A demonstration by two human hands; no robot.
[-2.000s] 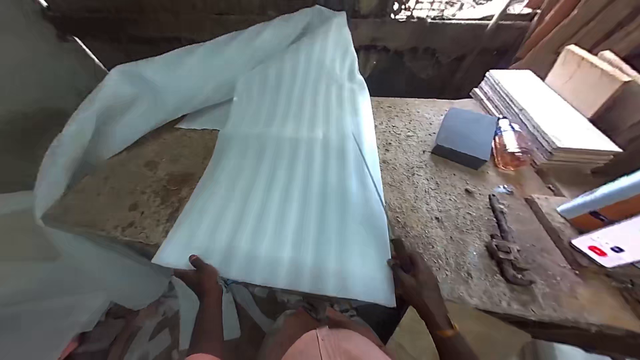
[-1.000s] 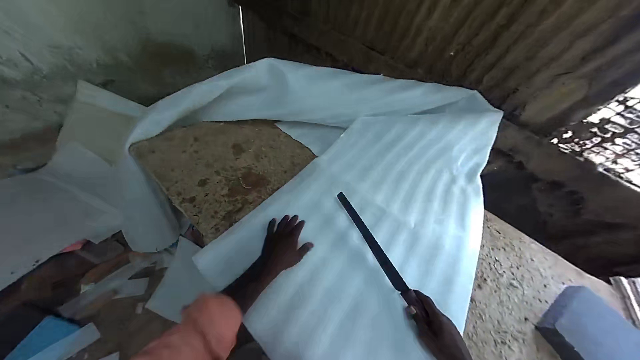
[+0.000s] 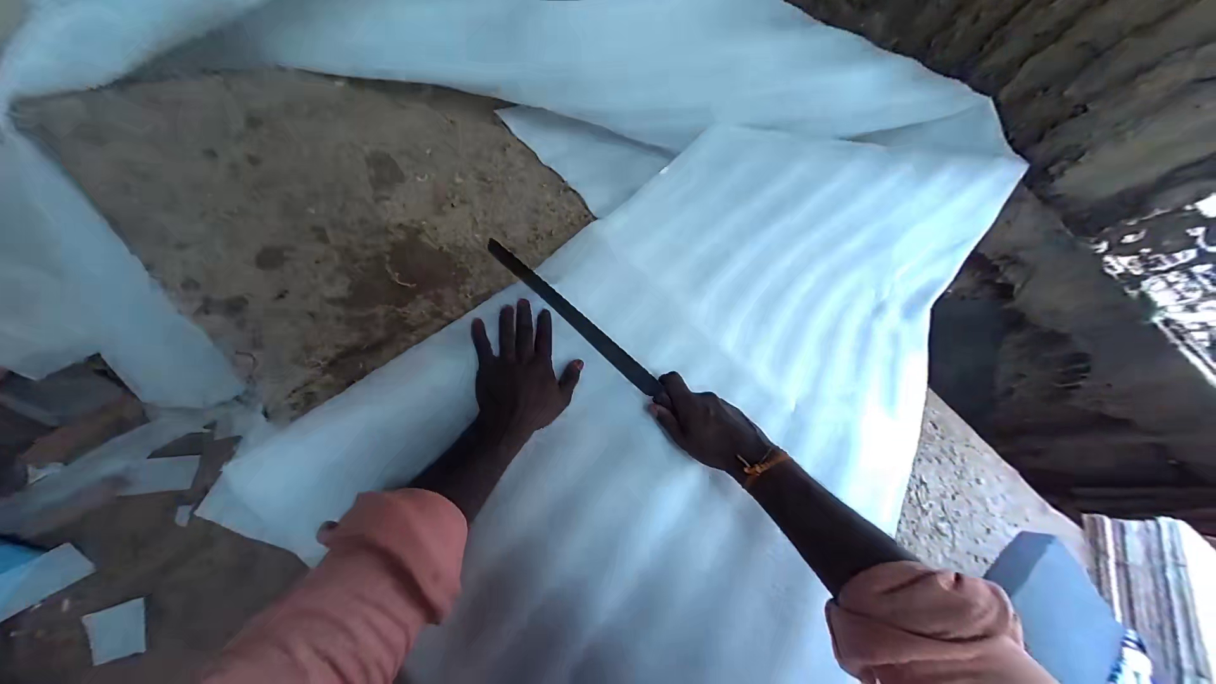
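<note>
A white foam sheet [image 3: 665,532] lies folded over on the worn work table [image 3: 313,218], its far part looping up to the left. My left hand [image 3: 521,380] rests flat on the sheet with its fingers apart, near the left edge of the folded layer. In my right hand [image 3: 708,420] is the handle end of a long dark blade [image 3: 579,323], which slants up and left across the sheet. The blade's tip reaches past the sheet's edge over the bare table. Whether the blade is touching the sheet cannot be told.
At the lower right a blue-grey block [image 3: 1054,603] stands on the table beside a stack of sheets [image 3: 1140,579]. Foam scraps [image 3: 116,631] litter the floor at lower left. A rough wall [image 3: 1111,123] rises behind the right side of the table.
The blade in my right hand now extends past the sheet's left edge; a second ago its tip was over the sheet. Two seconds ago both hands were at the sheet's near corners. The view has turned and moved closer.
</note>
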